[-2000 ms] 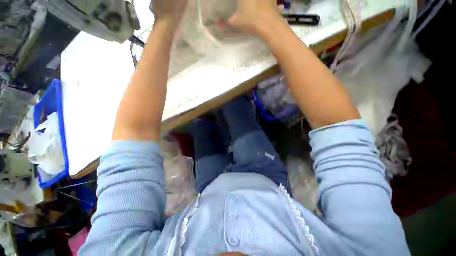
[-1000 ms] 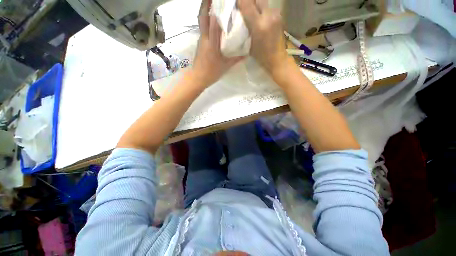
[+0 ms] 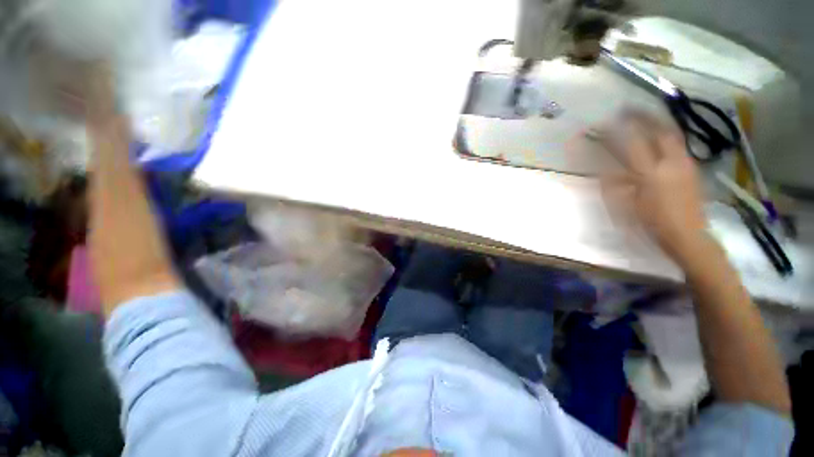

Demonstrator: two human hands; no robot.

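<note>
My left hand (image 3: 85, 94) is at the upper left, beyond the blue basket, and strongly blurred. A blurred white fabric piece (image 3: 103, 31) is at its fingers and hides part of them. My right hand (image 3: 652, 174) is over the white table, just right of the needle plate (image 3: 491, 134), blurred, with its fingers apart and nothing seen in it. The presser foot (image 3: 520, 85) stands above the plate with no fabric seen under it.
The blue basket rim (image 3: 234, 80) borders the table's left side, with white pieces (image 3: 183, 98) inside. Black-handled scissors (image 3: 705, 125), a pen (image 3: 754, 165) and a black tool (image 3: 763, 236) lie at right. A clear plastic bag (image 3: 303, 277) is below the table edge (image 3: 393, 223).
My hands have parted from the white fabric bundle. My left hand has swung far left with white fabric at it; my right hand is lower on the table. The view has shifted left.
</note>
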